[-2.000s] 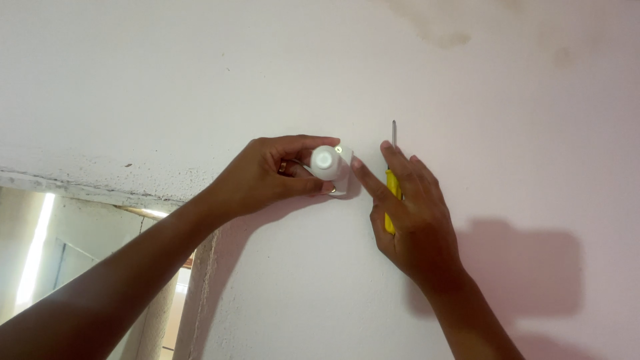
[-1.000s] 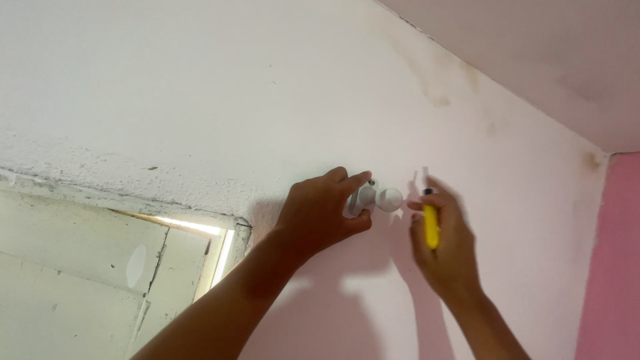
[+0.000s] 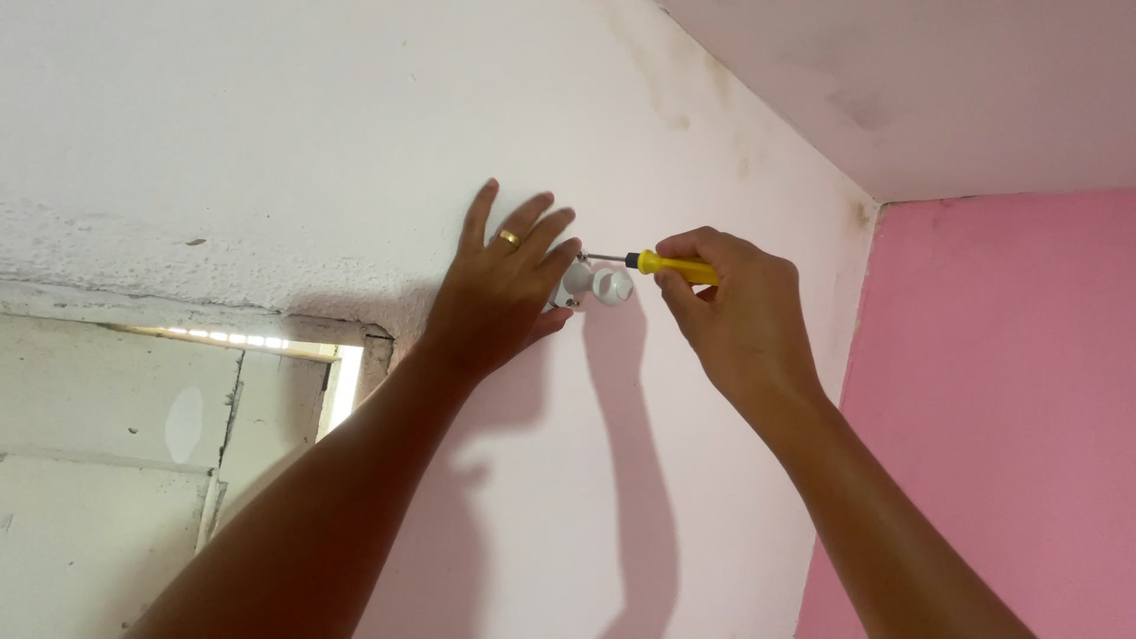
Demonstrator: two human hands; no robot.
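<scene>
A small white wall fitting with a rounded knob-like head (image 3: 612, 287) is against the pale wall. My left hand (image 3: 508, 288), with a gold ring on one finger, lies spread on the wall and steadies the fitting's base between forefinger and thumb. A screw (image 3: 574, 303) shows low on that base. In my right hand (image 3: 741, 293) is a screwdriver with a yellow handle (image 3: 676, 266), black collar and thin metal shaft. The shaft points left, and its tip meets the upper part of the base beside my left forefinger. The part of the base under my left hand is hidden.
Left and below, an opening with a rough frame (image 3: 177, 311) and pale panels (image 3: 98, 390) cuts into the wall. A pink wall (image 3: 1003, 382) stands at the right, beneath the ceiling (image 3: 932, 98). Shadows of both arms fall on the pale wall (image 3: 568, 550).
The screwdriver, upright in my right hand two seconds ago and apart from the fitting, now lies level with its tip at the base. My left fingers have spread onto the wall. The view has shifted.
</scene>
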